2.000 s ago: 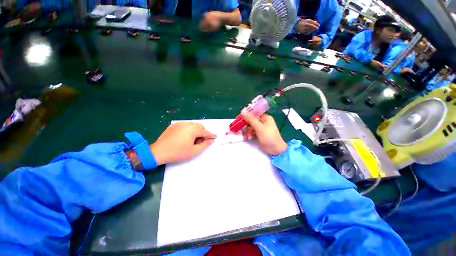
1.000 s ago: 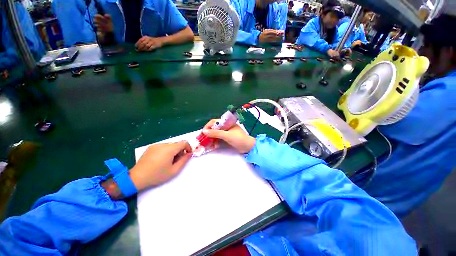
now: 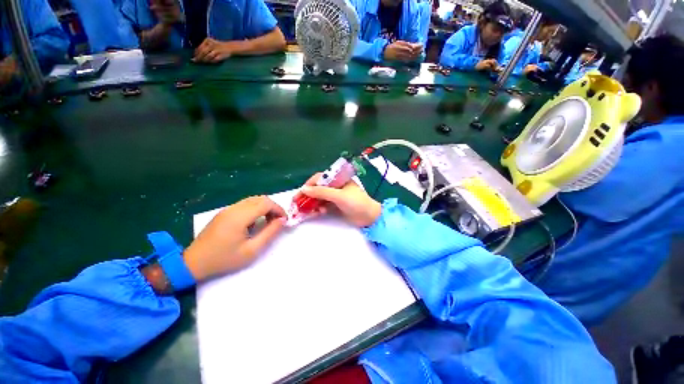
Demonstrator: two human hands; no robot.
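My right hand [image 3: 349, 201] holds the glue syringe [image 3: 335, 174] like a pen, its red front pointing down and left. A green cap and an air hose [image 3: 409, 145] are at its rear end. My left hand [image 3: 234, 236] lies palm down on the white pad [image 3: 300, 300], its thumb and index fingertips close together at a small whitish scrap [image 3: 294, 217] beside the syringe's tip. The scrap looks like tissue and its edges blur into the pad. I cannot tell whether anything else is between the left fingertips.
The controller box [image 3: 472, 187] with a yellow label stands right, beside a yellow fan [image 3: 562, 142]. A paper slip [image 3: 397, 177] lies left of the box. Small black modules [image 3: 41, 178] dot the green bench. A white fan [image 3: 326, 34] and people in blue smocks are opposite; another person is at right.
The camera view has turned right and up, so the hands and pad appear further left. The right hand keeps the syringe; both hands stay close together at the scrap.
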